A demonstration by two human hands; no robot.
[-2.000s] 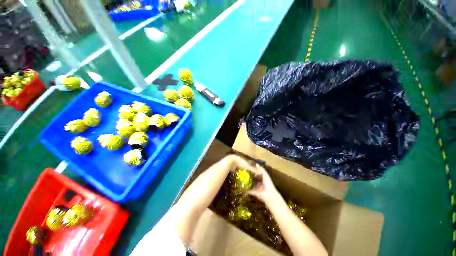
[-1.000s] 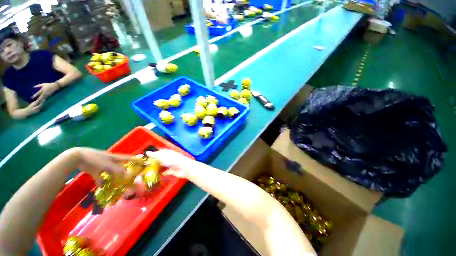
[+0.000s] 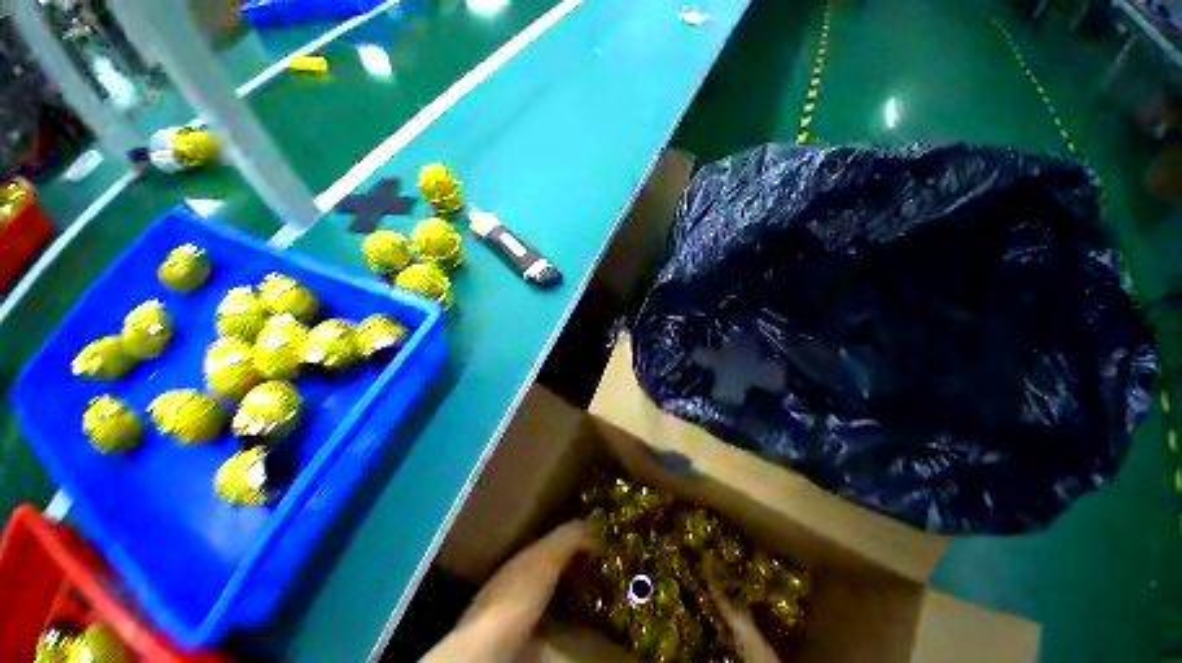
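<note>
Both my hands reach down into an open brown carton full of loose gold microphone grilles. My left hand is at the left side of the pile, its fingertips among the grilles. My right hand is at the right of the pile, small and blurred, its fingers down among the grilles. The fingertips of both are partly hidden, so I cannot tell whether either holds a grille. A gap with grilles lies between the hands.
A blue tray with several grilles is at left, a red tray at the lower left corner. Several grilles, a black foam cross and a utility knife lie on the green table. A black plastic bag bulges beside the carton.
My hands were over the red tray with several grilles one second ago; they are now down in the carton. The view has swung right and downward.
</note>
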